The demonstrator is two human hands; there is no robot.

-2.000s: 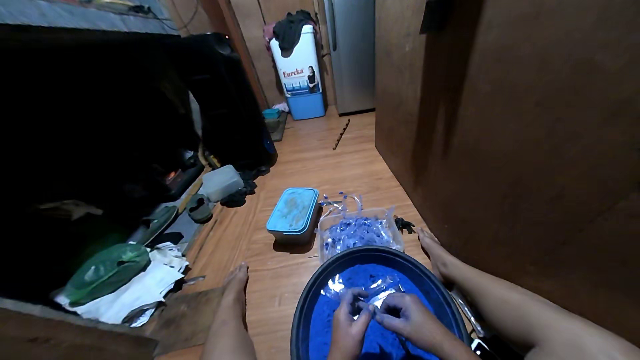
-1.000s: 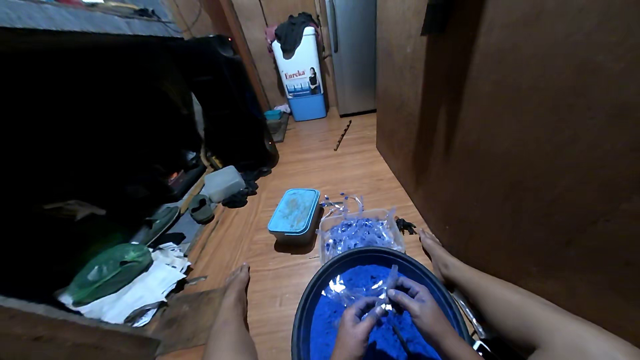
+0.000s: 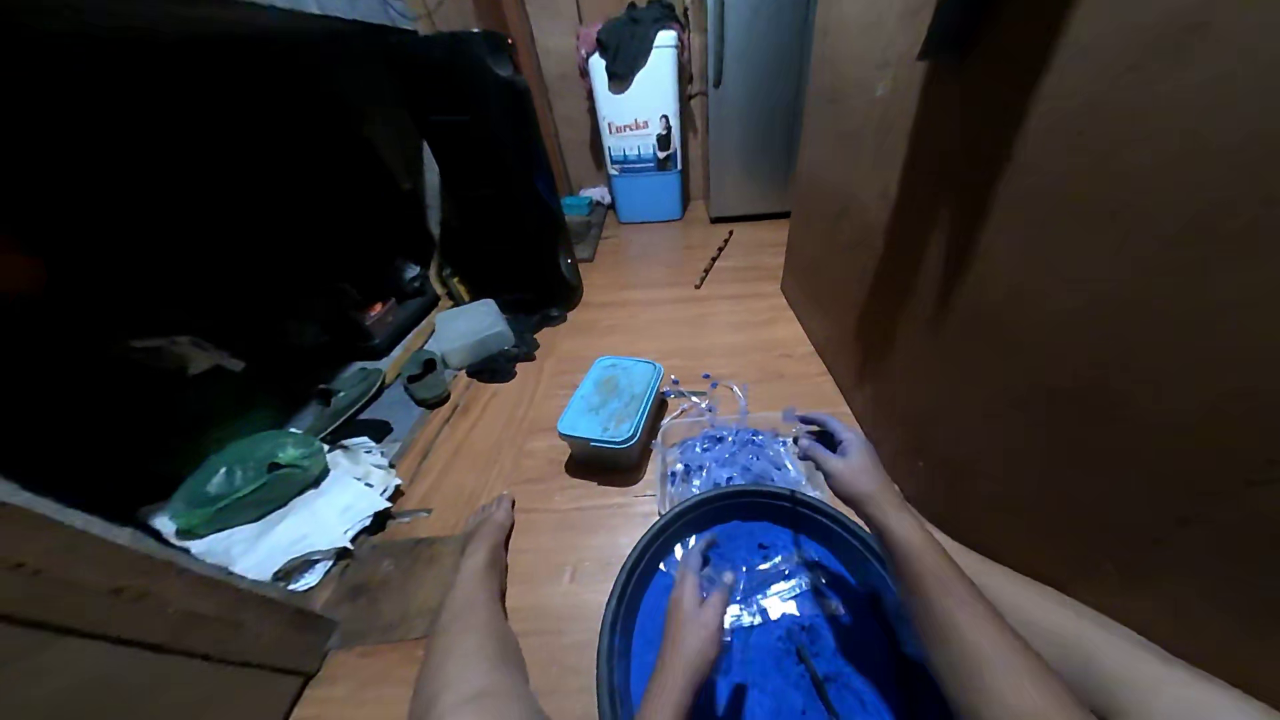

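Observation:
A round black basin (image 3: 632,580) holds bright blue powdery material (image 3: 765,665), with clear plastic pieces (image 3: 775,598) and a thin dark stick (image 3: 817,680) on top. My left hand (image 3: 697,610) is over the basin's left part, fingers apart, beside the clear plastic; whether it holds any is unclear. Beyond the basin's far rim, my right hand (image 3: 840,458) is raised at the right edge of a clear plastic tray (image 3: 668,490) filled with small blue-filled plastic packets (image 3: 740,458). A small bluish translucent piece (image 3: 790,415) shows at its fingertips.
A tub with a light blue lid (image 3: 612,400) stands left of the tray, with clear plastic strips (image 3: 708,395) near it. My bare foot (image 3: 490,520) rests on the wooden floor. A brown panel (image 3: 1000,300) rises at the right. Slippers (image 3: 425,378) and a green bag (image 3: 245,480) lie left.
My hands were together over the basin; now they are apart. My right hand has moved out past the far rim to the tray, while my left stays over the basin.

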